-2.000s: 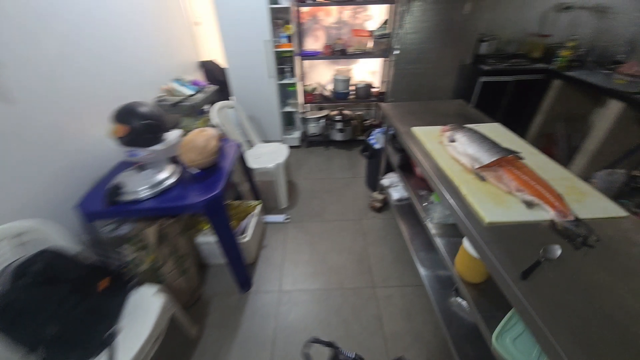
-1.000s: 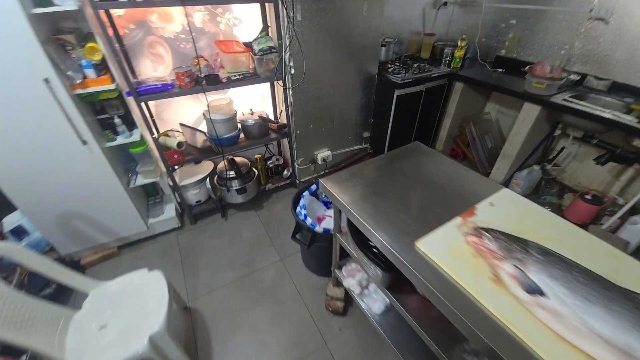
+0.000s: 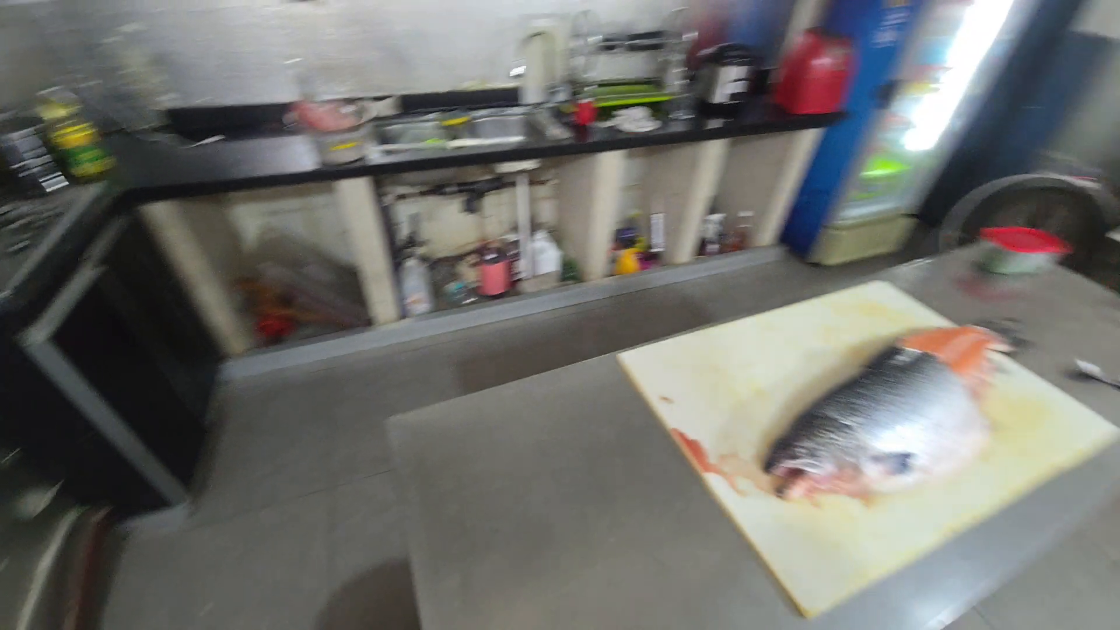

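Observation:
Neither my left hand nor my right hand shows in the head view. On the right, a headless fish with silvery skin [image 3: 892,420] lies on a pale cutting board [image 3: 726,376], its cut end toward the lower left. Orange flesh [image 3: 954,346] shows beyond the silvery part. Reddish stains mark the left edge of the board. The board rests on a grey metal table [image 3: 542,499]. Behind it on the table stands a small tub with a red lid [image 3: 1024,249], and a spoon [image 3: 1094,374] lies at the right edge. The picture is blurred.
A black counter [image 3: 245,166] with a sink [image 3: 499,129] runs along the wall, with bottles and a red container [image 3: 814,74] on it. Below are pale partitions and more bottles. A lit glass-door fridge [image 3: 919,114] stands at the back right, a dark cabinet [image 3: 114,376] at left.
The view has swung strongly to the right, from the shelves and chair to the sink counter and fridge. The fish is on the board in all frames.

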